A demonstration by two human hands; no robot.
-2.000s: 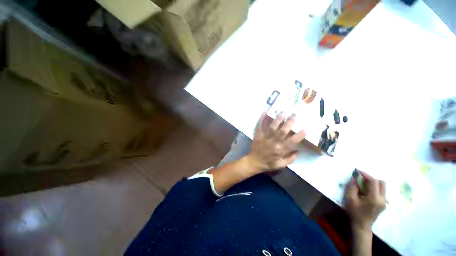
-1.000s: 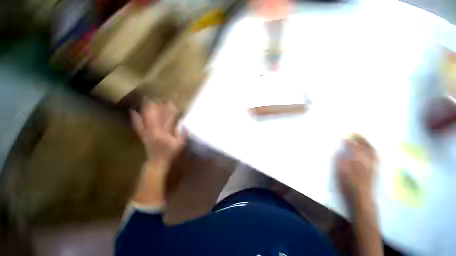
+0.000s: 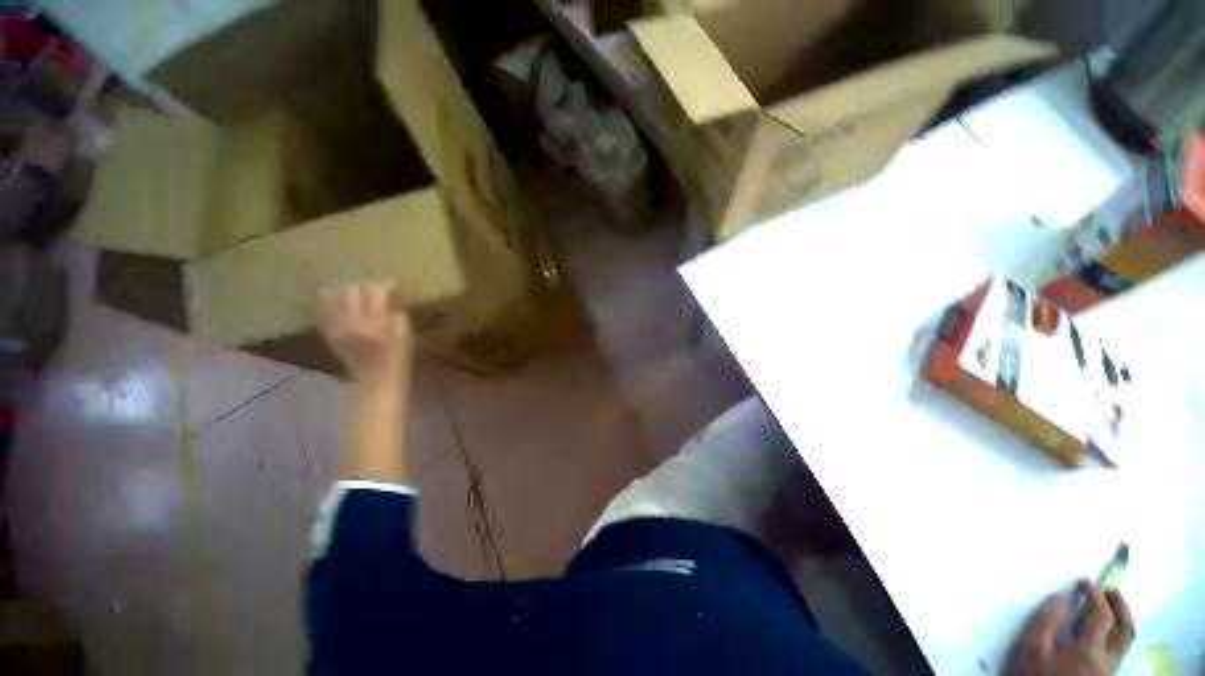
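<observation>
My left hand (image 3: 364, 330) is on the near flap of an open brown carton (image 3: 324, 264) on the floor at the left; its fingers lie over the flap's edge. My right hand (image 3: 1077, 637) rests on the white table at the lower right and holds a slim greenish utility knife (image 3: 1113, 568), with its dark end pointing away. A retail box (image 3: 1024, 370), orange, white and black with product pictures, lies on the table beyond my right hand. The inside of the left carton is dark.
The white table (image 3: 846, 343) has its corner near the middle of the view. Another open brown carton (image 3: 819, 152) stands beyond that corner. More orange retail boxes (image 3: 1136, 258) are at the right edge. A pale crumpled bag (image 3: 588, 139) lies between the cartons. Floor shows at the lower left.
The view has turned left. My left hand has moved off the retail box and the table to the floor carton's flap. My right hand still holds the knife on the table.
</observation>
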